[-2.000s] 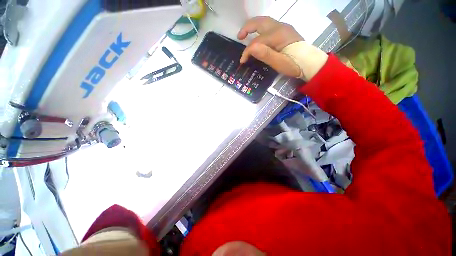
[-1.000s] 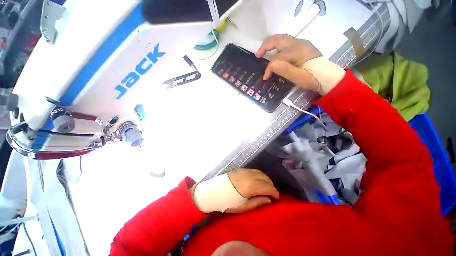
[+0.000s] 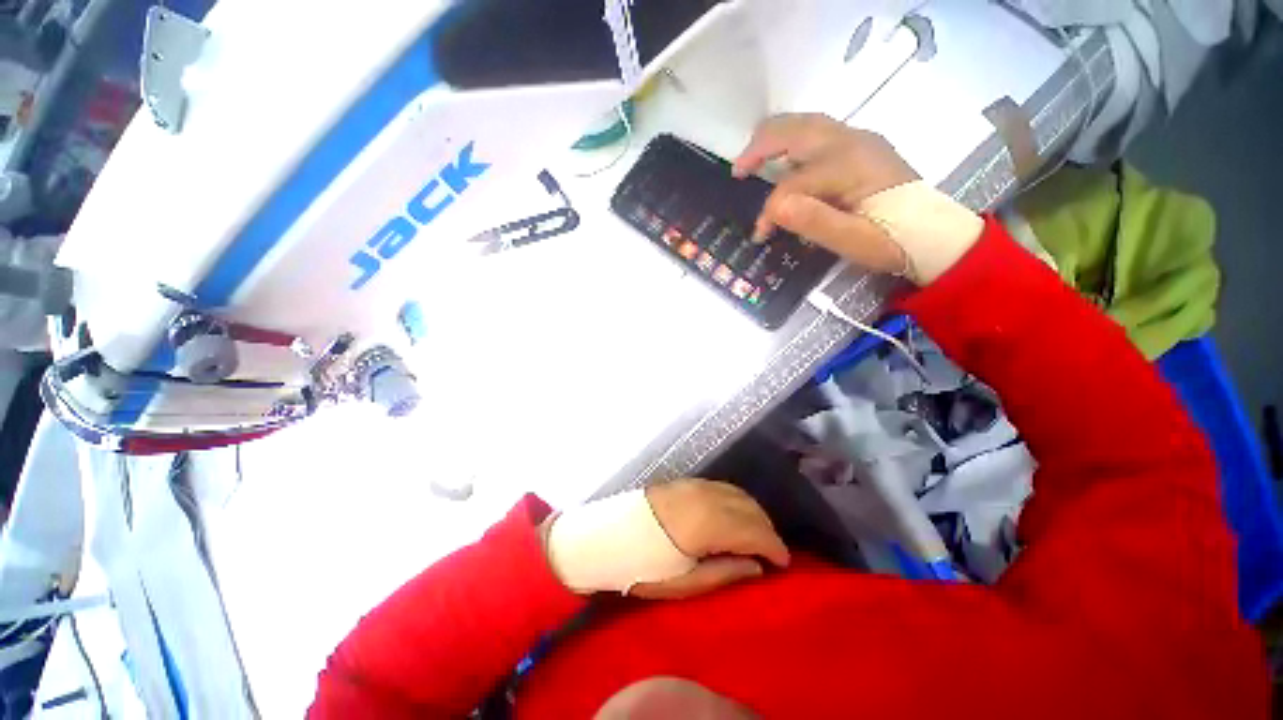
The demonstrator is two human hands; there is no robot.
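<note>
A black smartphone (image 3: 697, 232) with a lit screen of small icons lies on the white table, right of the sewing machine. My right hand (image 3: 830, 190) is over its right part, fingers bent and apart, fingertips at the screen; it does not grip the phone. A white cable (image 3: 865, 324) runs from the phone's near end over the table edge. My left hand (image 3: 718, 532) rests against my body at the table's near edge, palm down, fingers together and slightly curled; its palm is hidden. Black thread snips (image 3: 532, 225) lie between the machine and the phone.
The white sewing machine head (image 3: 408, 211) with "JACK" lettering is at the left. Grey-white fabric strips (image 3: 162, 563) lie at the table's left. A measuring tape (image 3: 746, 380) lines the near edge. Fabric scraps (image 3: 915, 464) and green cloth (image 3: 1126, 253) are beyond it.
My left hand came into view from the lower left and came to rest near my body. My right hand stays over the phone. The view has shifted, so the machine and phone sit further right.
</note>
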